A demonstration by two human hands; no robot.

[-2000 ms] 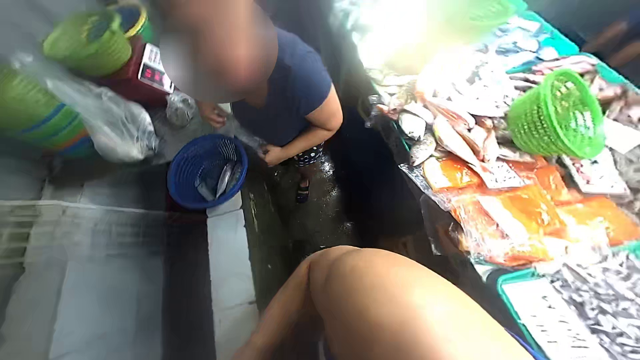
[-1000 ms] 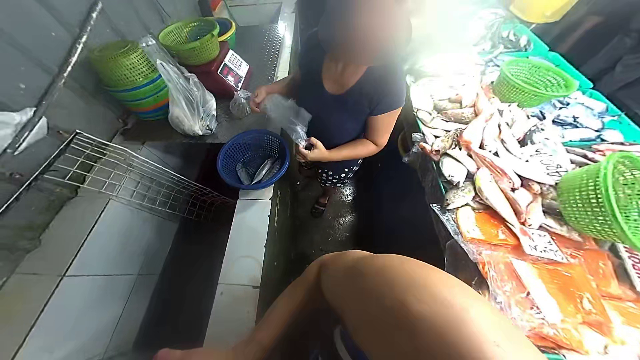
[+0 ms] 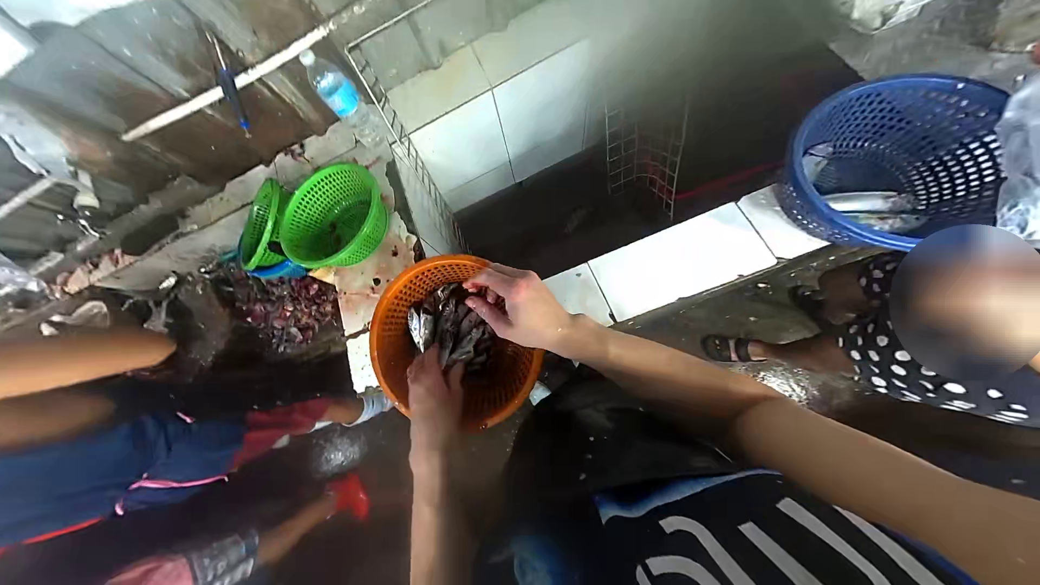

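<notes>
An orange plastic basket (image 3: pixel 394 305) stands at the corner of the white-tiled ledge, with dark and silvery fish (image 3: pixel 455 329) inside. Both hands are in it. My left hand (image 3: pixel 433 378) reaches down to the near left part of the fish; its fingertips are hidden among them. Over the far right rim comes my right hand (image 3: pixel 516 305), its thumb and fingers bent close together at the upper edge of the fish. Whether either hand grips a fish cannot be told. Two green baskets (image 3: pixel 333 215) lie tilted on the ledge to the left.
A blue basket (image 3: pixel 812 203) holding silvery fish stands at the right, near a person (image 3: pixel 934 366) in a dotted garment. Another person (image 3: pixel 162 455) is close on the left. Beyond the white tile ledge (image 3: pixel 682 260) are a dark trough and a wire rack (image 3: pixel 646 154). Fish scraps (image 3: pixel 284 313) lie at left.
The view has swung left, away from the fish stall. Both my hands are now in an orange basket that the earlier frames do not show.
</notes>
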